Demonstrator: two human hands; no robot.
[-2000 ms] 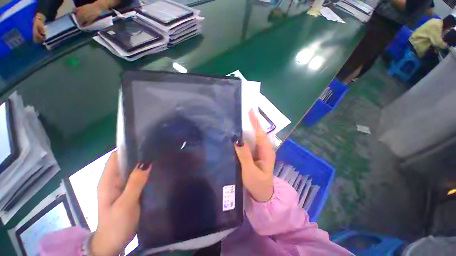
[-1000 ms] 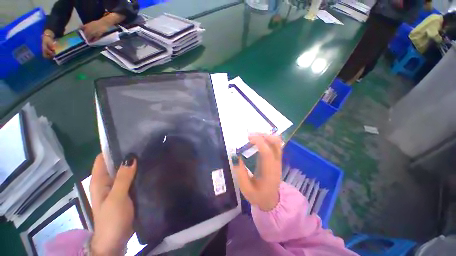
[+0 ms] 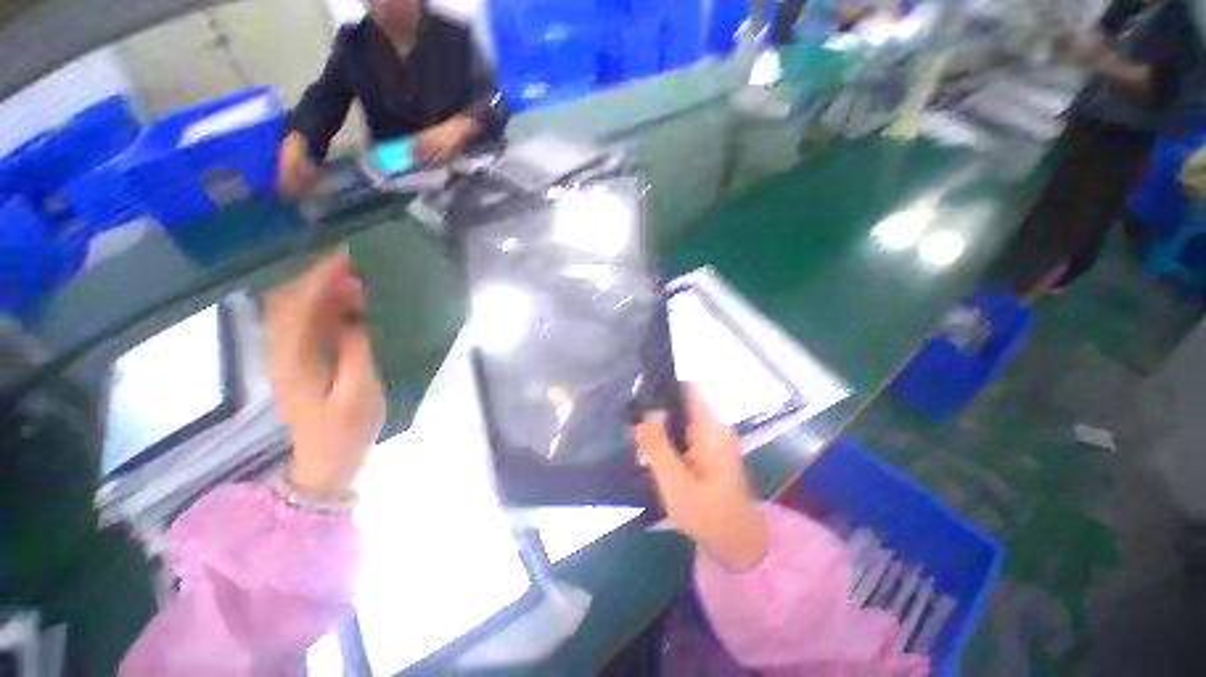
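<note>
A tablet point(image 3: 562, 344) with a dark, glossy screen stands tilted up in front of me, blurred, with bright reflections on it. My right hand point(image 3: 708, 483) grips its lower right edge, thumb on the front. My left hand point(image 3: 321, 370) is off the tablet to its left, raised, blurred and empty, with its fingers apart. A lit tablet with a white screen point(image 3: 430, 569) lies below on the bench. Another lit tablet point(image 3: 734, 357) lies on a white sheet to the right, partly hidden behind the held one.
A stack of tablets with white sheets point(image 3: 179, 384) is at the left. A blue crate point(image 3: 972, 556) with upright items stands at the lower right, a smaller one point(image 3: 972, 364) beyond it. A person point(image 3: 397, 79) works across the green bench point(image 3: 820, 212); another stands at the upper right.
My left hand has let go of the tablet and moved up and left. My right hand has taken hold of its right edge. The view has shifted, showing more of the far side and the lit tablet below.
</note>
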